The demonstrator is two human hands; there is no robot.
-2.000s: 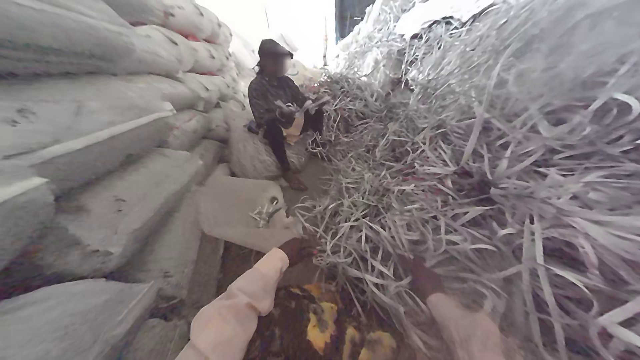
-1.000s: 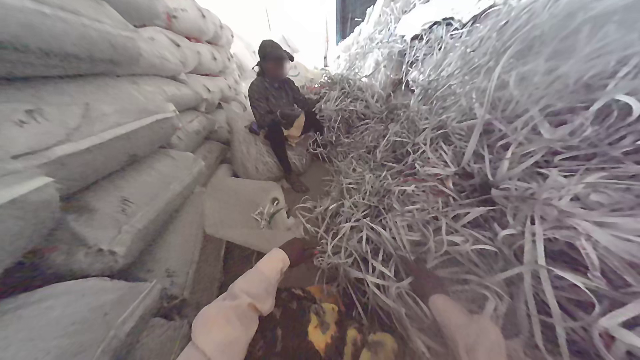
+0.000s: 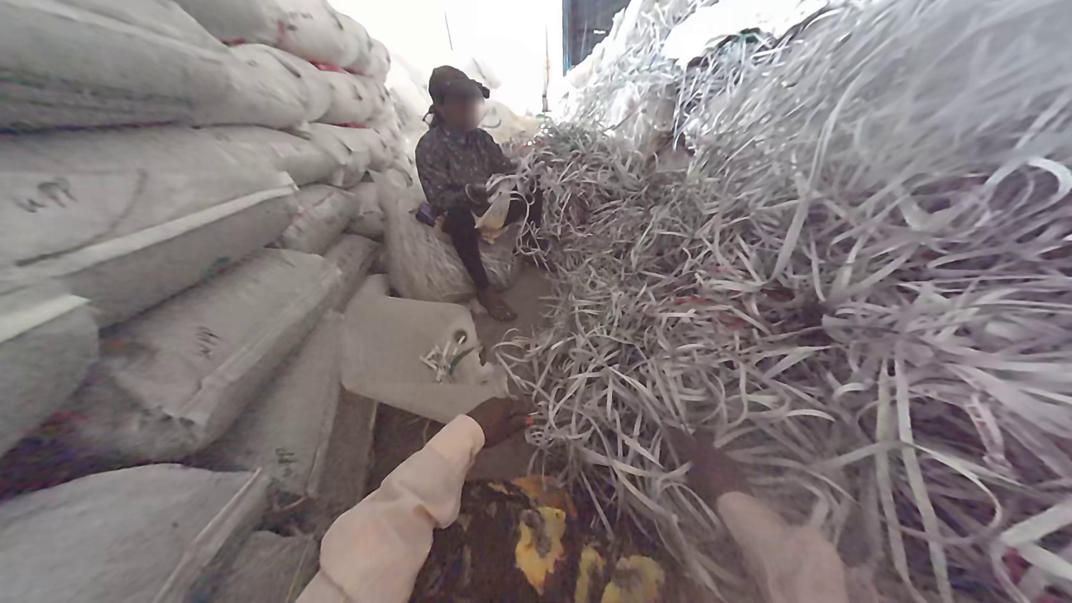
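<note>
A large heap of tangled white plastic strips (image 3: 670, 335) fills the right side. My left hand (image 3: 501, 420) is at the heap's lower left edge, its fingers against the strips; whether they grip any is unclear. My right hand (image 3: 708, 461) reaches into the heap lower right, its fingers hidden among strips. Just beyond my left hand lies a pale cut-open plastic container (image 3: 410, 335) with a round hole, and a small bunch of short strips (image 3: 440, 360) rests on it. Dark cloth with yellow patches (image 3: 540, 544) covers my lap.
Stacked full white woven sacks (image 3: 226, 327) form a wall along the left. Ahead, a person (image 3: 461, 167) in a dark patterned top and head covering sits on a stuffed sack (image 3: 427, 260), hands at the strips. A strip of floor (image 3: 532, 297) runs between sacks and heap.
The seated person's hands, lower and partly hidden a second ago, now show in front with pale strips. My own hands have stayed in about the same places.
</note>
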